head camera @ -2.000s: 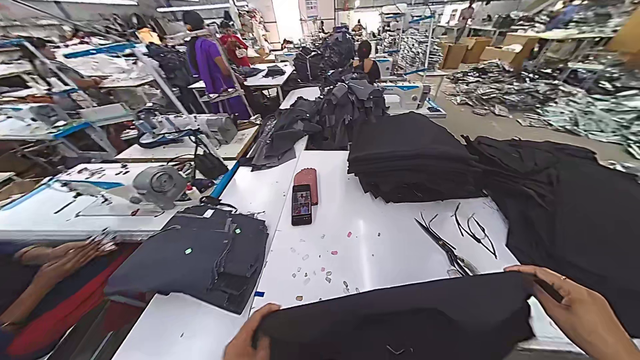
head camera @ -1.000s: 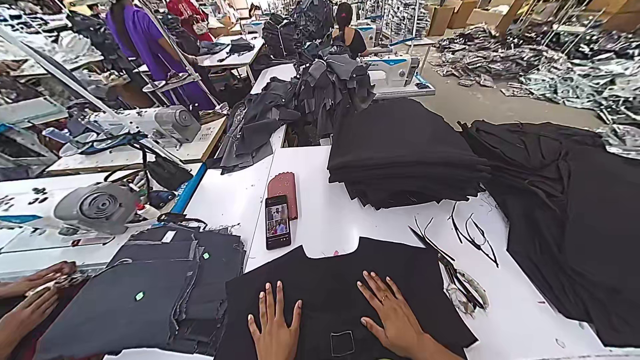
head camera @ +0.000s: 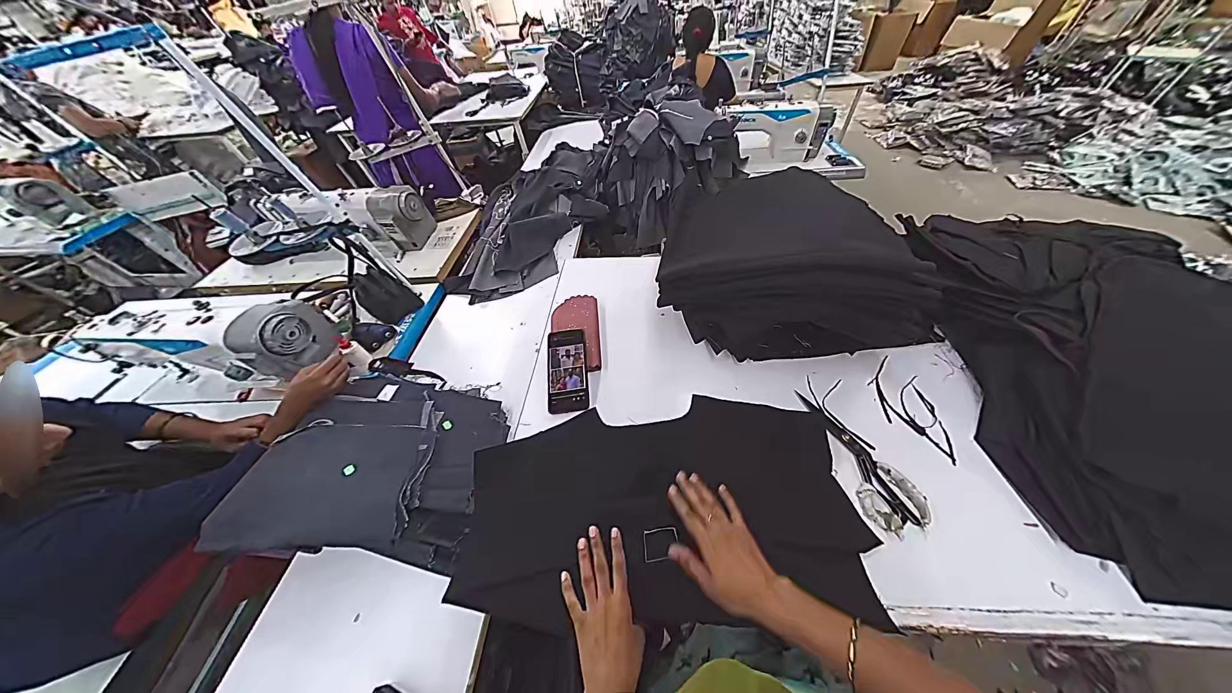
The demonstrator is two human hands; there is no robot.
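A black cut garment panel (head camera: 577,462) with a neckline notch lies spread over the near edge of a white table (head camera: 1020,568). My left hand (head camera: 606,611) rests flat on its lower middle, fingers apart. To the right, my right hand (head camera: 722,549) lies flat on the same cloth, beside a small square outline (head camera: 660,545). Neither hand grips anything. Scissors with wrapped handles (head camera: 876,476) lie right of the panel. Beyond it are a phone (head camera: 568,371) with a lit screen and a red scalloped case (head camera: 579,322) partly under it.
A thick stack of black cloth (head camera: 799,269) stands behind, with more black fabric (head camera: 1107,385) draped at right. Thin black strips (head camera: 914,409) lie near the scissors. At left are grey panels (head camera: 337,472), a sewing machine (head camera: 279,337) and a co-worker's arms (head camera: 298,404).
The black panel, folded between both hands two seconds ago, now lies spread out with the hands flat on it. The co-worker's hand has moved up to the sewing machine.
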